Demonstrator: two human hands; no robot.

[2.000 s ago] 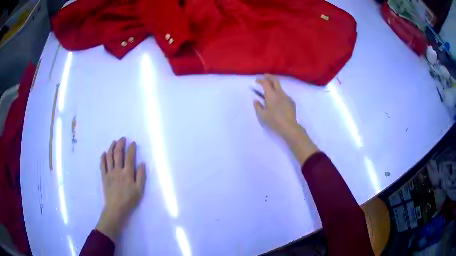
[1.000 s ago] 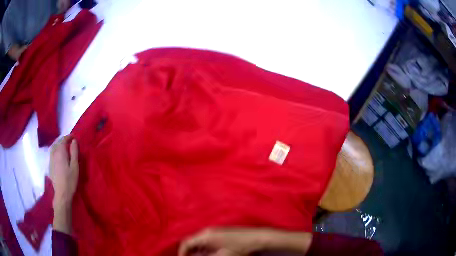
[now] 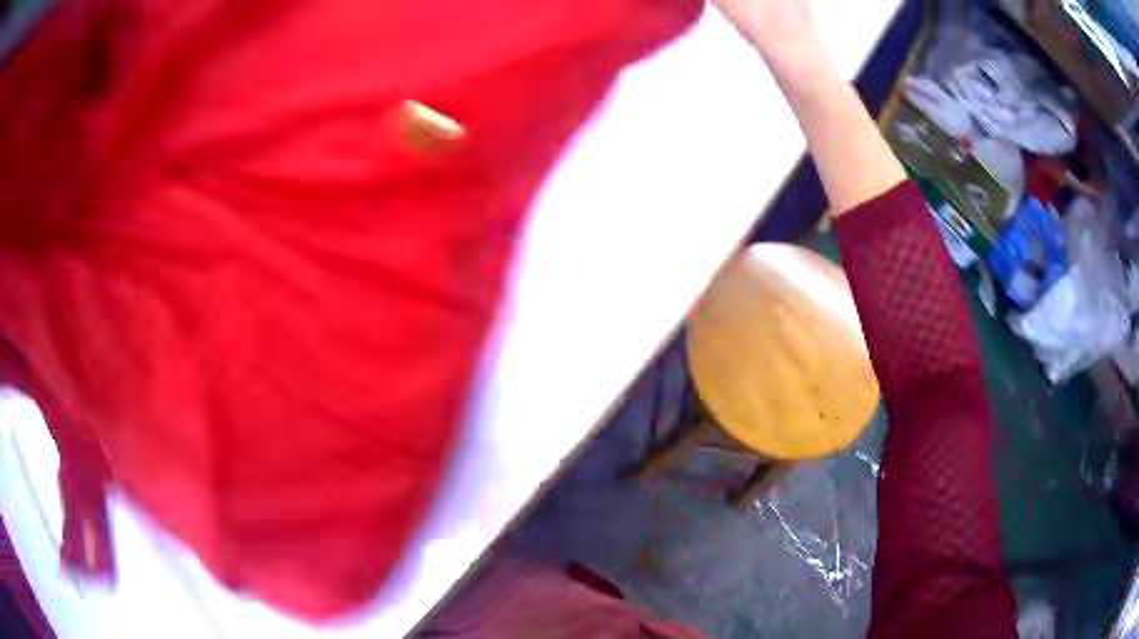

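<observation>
A large red garment (image 3: pixel 287 325) is spread and creased over the left half of the white table, blurred. A small pale tag or label (image 3: pixel 433 122) shows on its upper part. My right hand (image 3: pixel 772 18) is at the top edge of the picture, beside the garment's upper right corner. Its fingers are cut off, so whether it holds the cloth is hidden. My left hand is out of the picture.
The white table edge (image 3: pixel 600 418) runs diagonally. A round wooden stool (image 3: pixel 784 352) stands beside it on the green floor. Blue and clear plastic bags (image 3: pixel 1043 268) and boxes lie at the right.
The view has shifted. The red garment now lies further left and up. My left hand has left the picture, and my right arm has moved from the bottom to reach up along the right side.
</observation>
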